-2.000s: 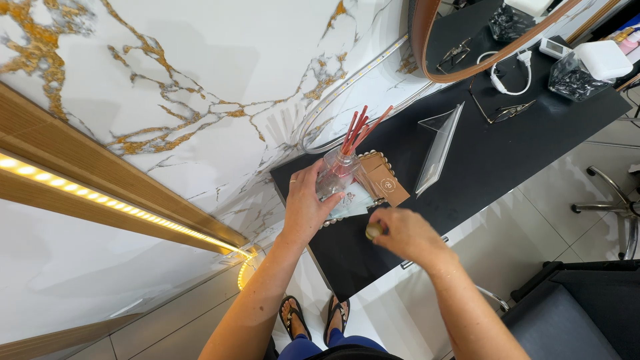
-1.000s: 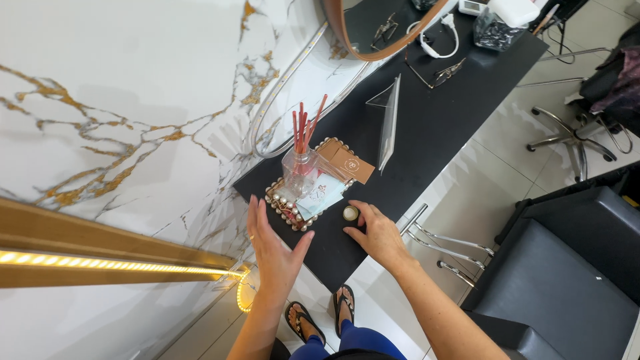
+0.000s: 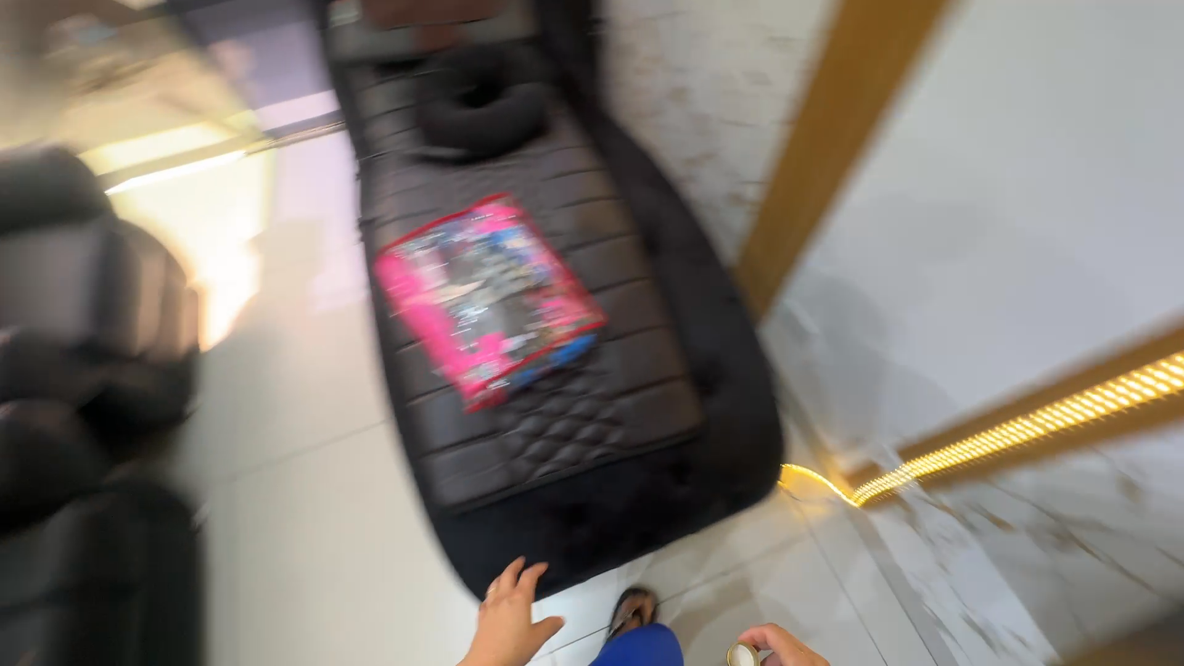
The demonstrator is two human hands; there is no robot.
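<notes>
My left hand point(image 3: 513, 618) is at the bottom middle, fingers spread and holding nothing, beside the near end of a long black padded lounger point(image 3: 592, 518). At the bottom edge, further right, my right hand point(image 3: 784, 643) grips a small round container point(image 3: 743, 655) with a pale top. On the lounger's quilted surface lies a clear plastic bag point(image 3: 490, 296) with pink and red edges and mixed small contents, blurred. Beyond it rests a dark ring-shaped cushion point(image 3: 481, 109).
Black padded chairs point(image 3: 92, 388) stand on the left over a pale tiled floor point(image 3: 296, 499). A lit LED strip point(image 3: 1017, 430) runs along wood trim on the right, by a marble-patterned wall. My sandalled foot point(image 3: 634, 610) is below.
The view has swung from the black counter, with its beaded tray and reed sticks, to the lounger. My right hand still holds the small round container. My left hand is away from the tray.
</notes>
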